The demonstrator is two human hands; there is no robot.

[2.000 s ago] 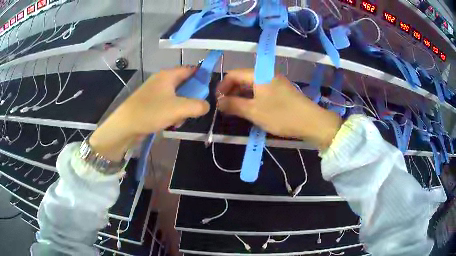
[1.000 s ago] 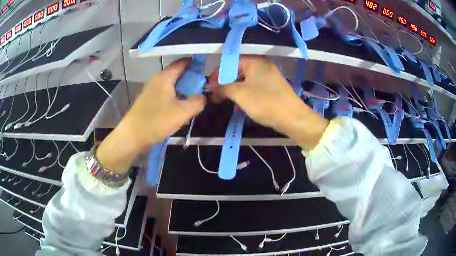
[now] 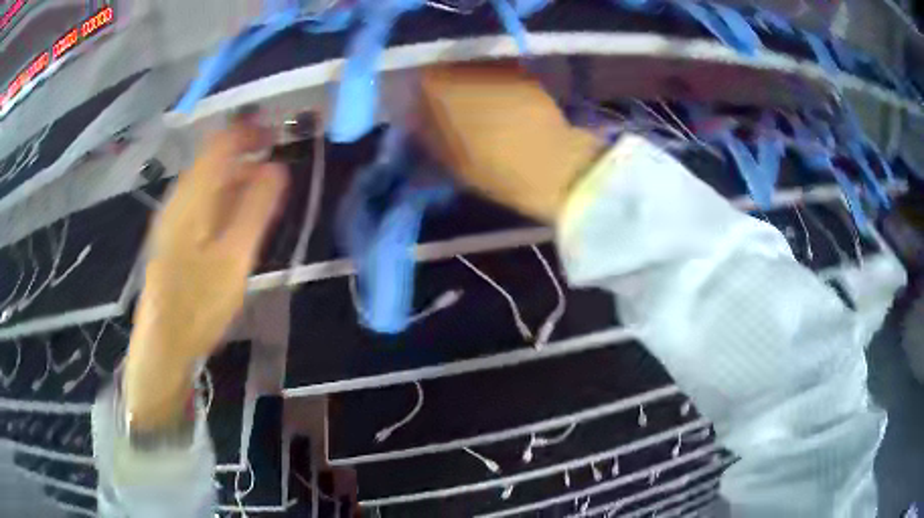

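Note:
The view is blurred. My left hand (image 3: 208,233) is raised at the left, beside the shelf edge, with no blue watch seen in it. A white cable (image 3: 312,197) hangs just right of it. My right hand (image 3: 502,132) reaches in under the upper shelf; its fingertips are hidden or too blurred to tell if they hold anything. A blue watch (image 3: 390,253) lies on the middle shelf left of my right wrist, its strap hanging over the white edge. Another blue strap (image 3: 355,96) hangs from the upper shelf between my hands.
More blue straps (image 3: 755,167) hang along the shelves at the right. Lower black shelves (image 3: 456,359) with white edges carry loose white cables (image 3: 405,415). A red digital readout (image 3: 61,46) is at the top left, with further cable shelves below it.
My left hand has moved left, away from my right hand, and the blue watch it held is no longer in it. The view has shifted and tilted.

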